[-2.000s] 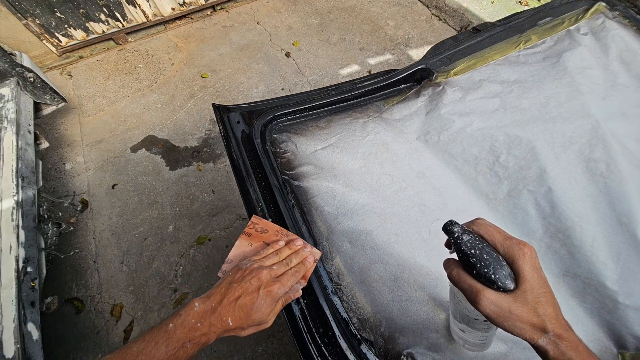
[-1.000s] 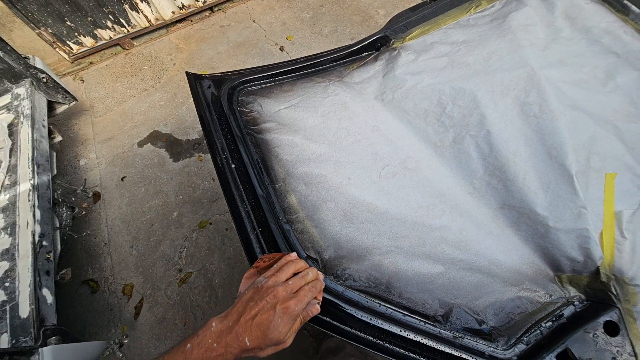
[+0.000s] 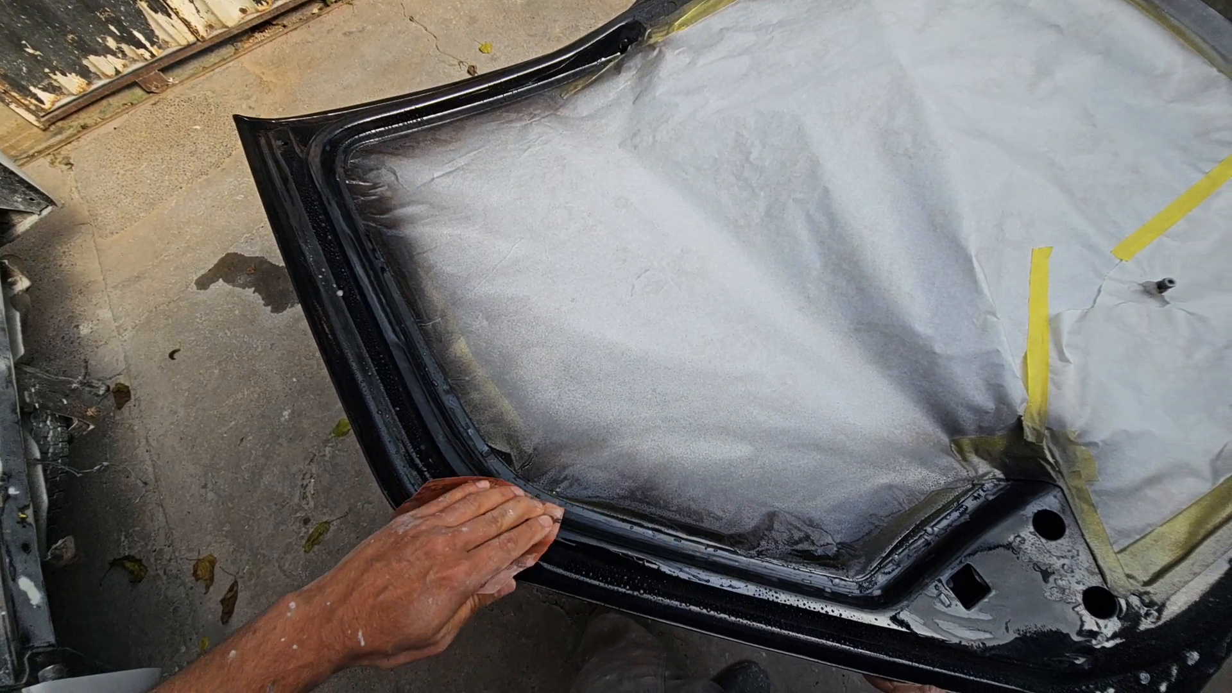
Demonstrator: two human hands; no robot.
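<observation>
My left hand (image 3: 457, 563) presses a folded reddish sheet of sandpaper (image 3: 438, 488) against the lower left corner of a wet, black-painted vehicle door or tailgate (image 3: 337, 289). Its fingers lie flat and close together over the sheet. Grey-white masking paper (image 3: 693, 289) covers the panel's middle, held with yellow masking tape (image 3: 1038, 337). Water droplets dot the black rim. At the bottom edge of the view, a sliver of skin, seemingly my right hand (image 3: 903, 686), shows beneath the panel's lower rim; its fingers and anything in them are hidden.
Concrete floor (image 3: 183, 385) with dry leaves (image 3: 204, 570) and a dark wet patch (image 3: 248, 279) lies left of the panel. A worn, paint-flaked metal piece (image 3: 24, 539) stands along the left edge. A peeling board or door (image 3: 115, 38) is at top left. A shoe (image 3: 741, 676) shows below the panel.
My left hand has moved down the left rim to the lower corner with the sandpaper. My right hand held a spray bottle over the masking paper two seconds ago; the bottle is out of view now.
</observation>
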